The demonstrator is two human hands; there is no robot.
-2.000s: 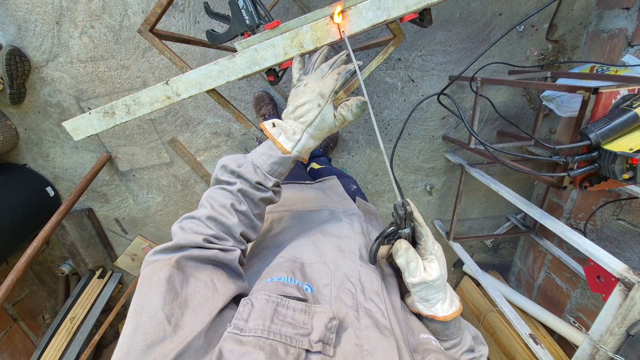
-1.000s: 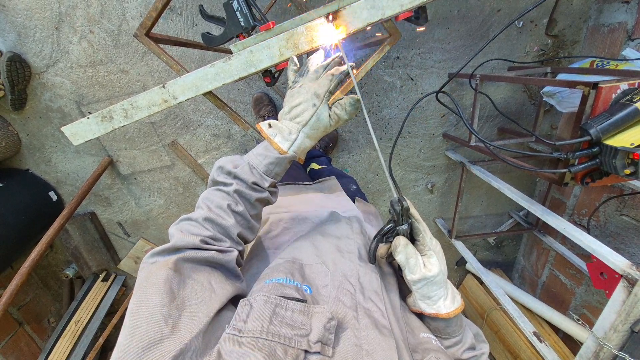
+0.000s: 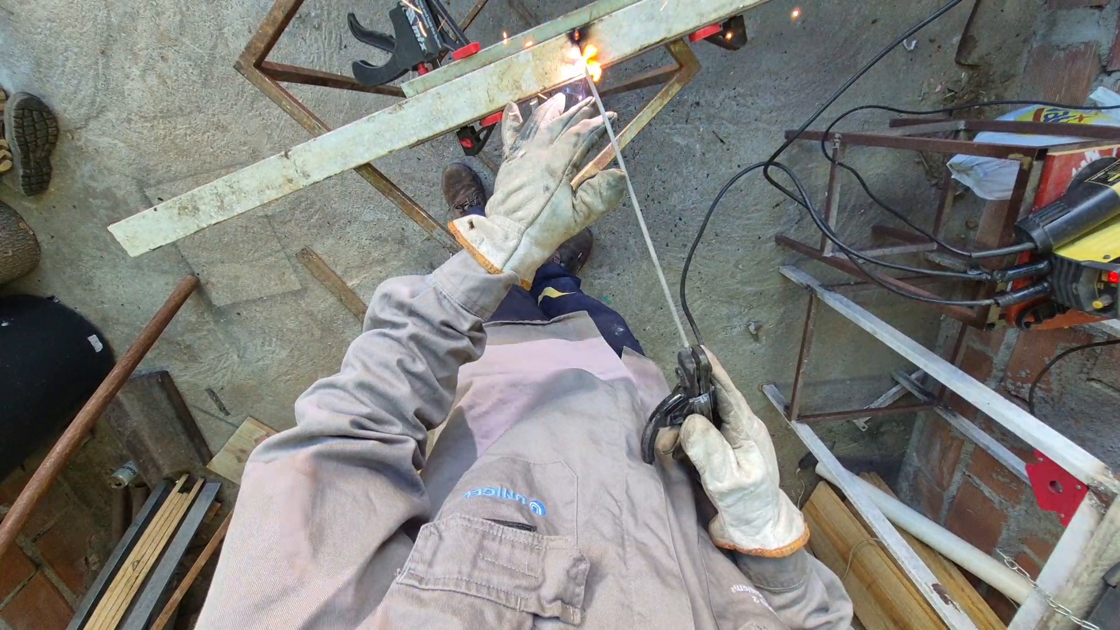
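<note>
My right hand (image 3: pixel 735 464), in a pale leather work glove, grips a black electrode holder (image 3: pixel 684 398). A long thin welding electrode (image 3: pixel 643 214) runs up from it to a pale metal bar (image 3: pixel 350 149), where an orange arc and sparks glow at the tip. The gloved left hand (image 3: pixel 556 179) is spread below the arc, fingers towards the bar's lower edge and close to the electrode. Whether it touches the bar is not clear. Black and red clamps (image 3: pixel 398 44) are at the bar, which lies across a rusty metal frame (image 3: pixel 315 79).
A yellow and black welding machine (image 3: pixel 1081 236) with black cables is at the right, by metal frames (image 3: pixel 954 367) and a brick wall. Wooden boards (image 3: pixel 862 542) lie lower right. At the left are a rusty pipe (image 3: pixel 96 402), a black cylinder (image 3: pixel 44 376) and a shoe (image 3: pixel 31 140).
The arc glow at the electrode tip, small at first and bright blue-white a second ago, is now orange with scattered sparks. Both hands have stayed nearly in place.
</note>
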